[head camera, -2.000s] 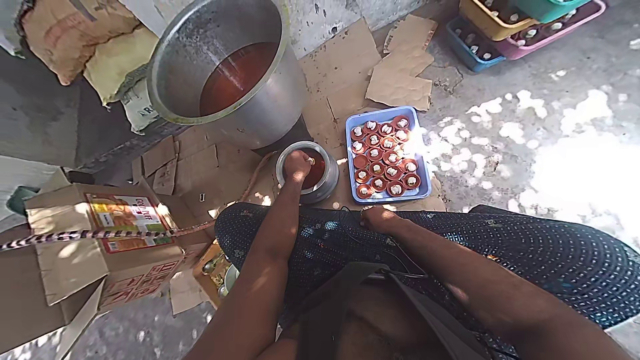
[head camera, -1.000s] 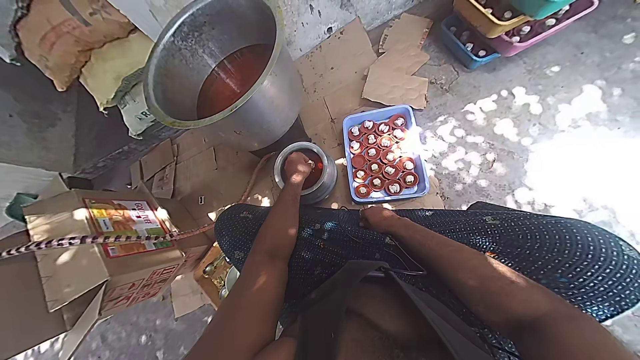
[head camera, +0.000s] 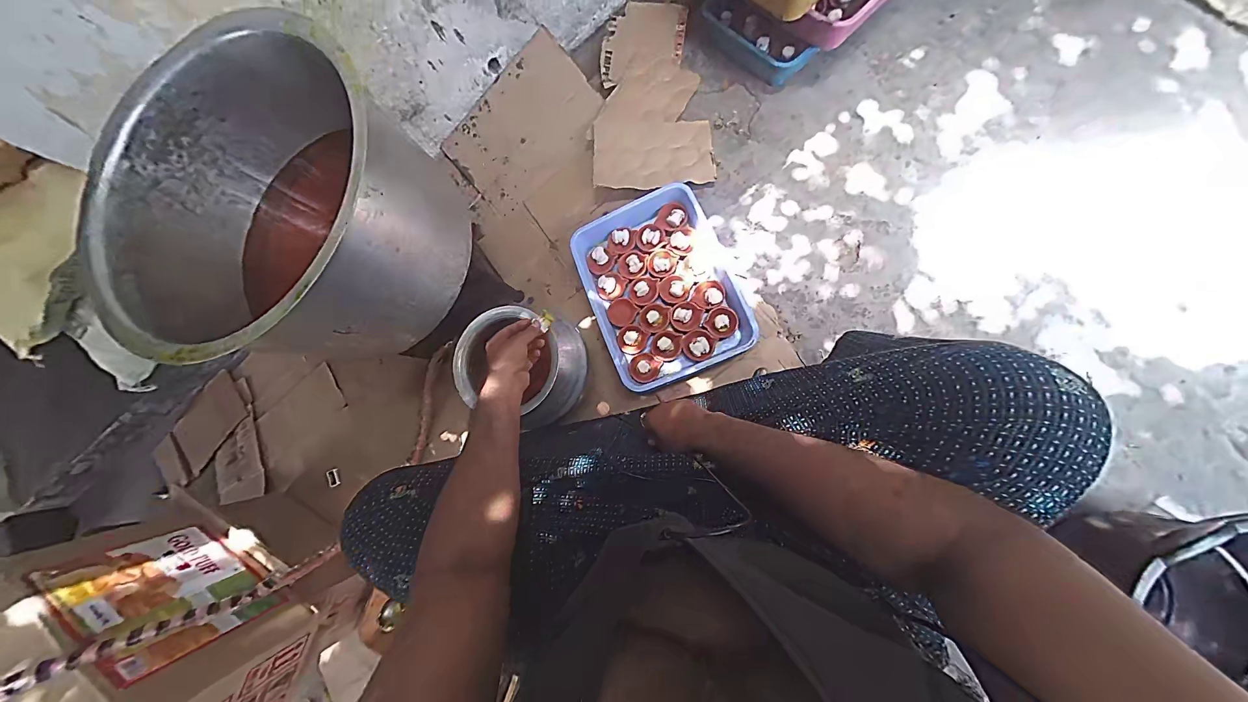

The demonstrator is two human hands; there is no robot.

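Observation:
My left hand point(head camera: 515, 359) is over the mouth of a small metal pot point(head camera: 570, 375) that holds red-brown liquid, its fingertips pinching a small pale yellowish piece point(head camera: 545, 321) near the rim. My right hand point(head camera: 675, 426) rests on the dark patterned cloth point(head camera: 936, 409) over my legs; its fingers are partly hidden, and whether they hold anything is unclear. Just beyond it lies a blue plastic tray point(head camera: 738, 341) with several small red-brown cups point(head camera: 621, 312), most with a white tuft in them. One cup near the tray's left side shows no tuft.
A large aluminium pot point(head camera: 409, 253) with red-brown liquid stands tilted at the upper left. Flattened cardboard point(head camera: 653, 132) covers part of the floor. Stacked plastic trays point(head camera: 770, 63) are at the top, a printed cardboard box point(head camera: 161, 595) and a striped rope point(head camera: 185, 619) at the lower left.
My left hand has risen from inside the small pot to its rim, with a small pale piece at the fingertips. My right hand stays on the cloth. The view has shifted.

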